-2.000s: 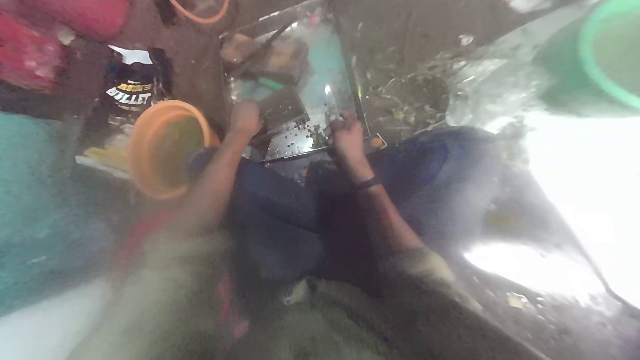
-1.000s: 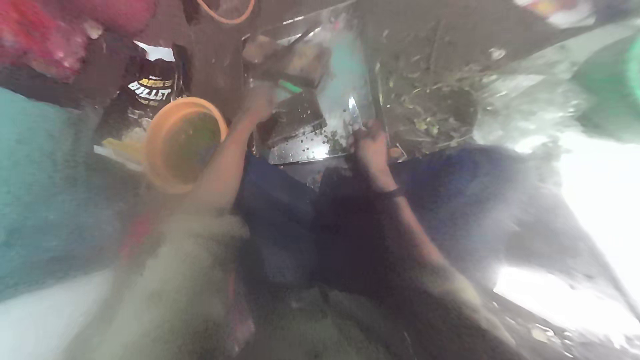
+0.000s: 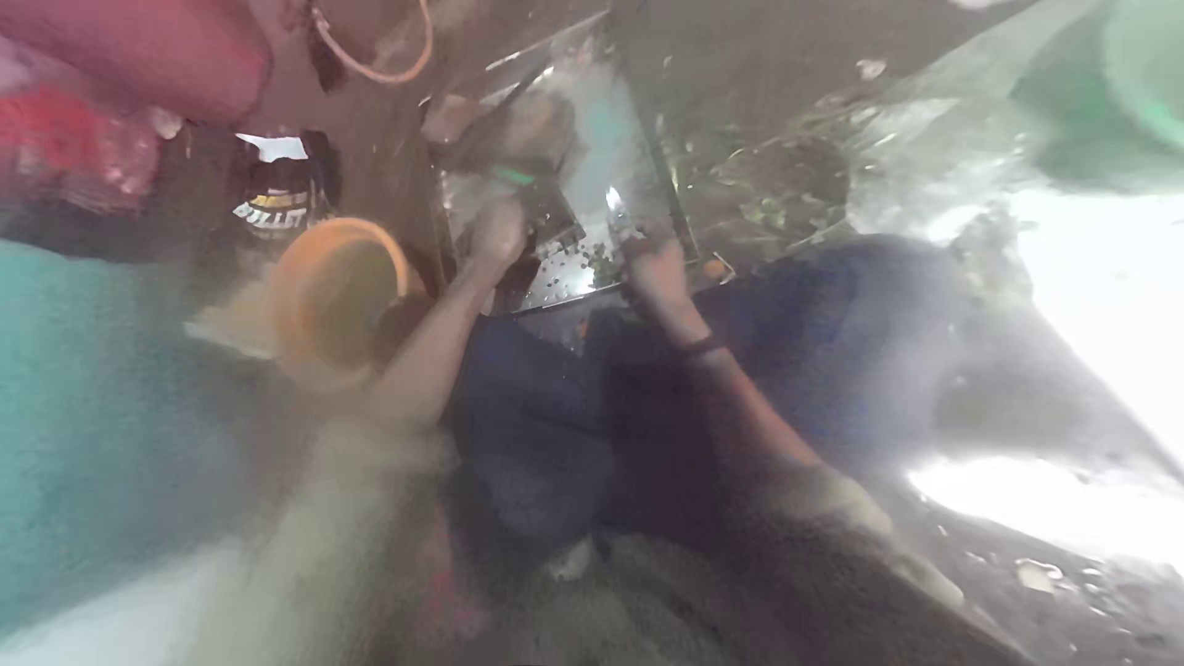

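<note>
A shiny rectangular tray (image 3: 606,129) lies in front of my knees, with small dark pieces (image 3: 573,264) scattered over its near part. At the tray's left side is my left hand (image 3: 499,233), its fingers curled beside a dark flat piece (image 3: 558,211); blur hides whether it grips anything. A small green item (image 3: 512,175) lies just beyond that hand. My right hand (image 3: 655,257) is over the tray's near right corner, fingers bent close to the small pieces; what it holds cannot be made out. Brownish blocks (image 3: 541,125) rest at the tray's far left.
An orange plastic tub (image 3: 287,305) stands left of my left forearm, beside a black packet with printing (image 3: 277,199). Plant scraps (image 3: 768,203) litter the ground right of the tray. Clear plastic sheeting (image 3: 897,157) and a green tub (image 3: 1142,83) are at the right, a red bag (image 3: 83,148) far left.
The view has shifted slightly. Both hands stay at the near part of the tray; nothing else has plainly changed.
</note>
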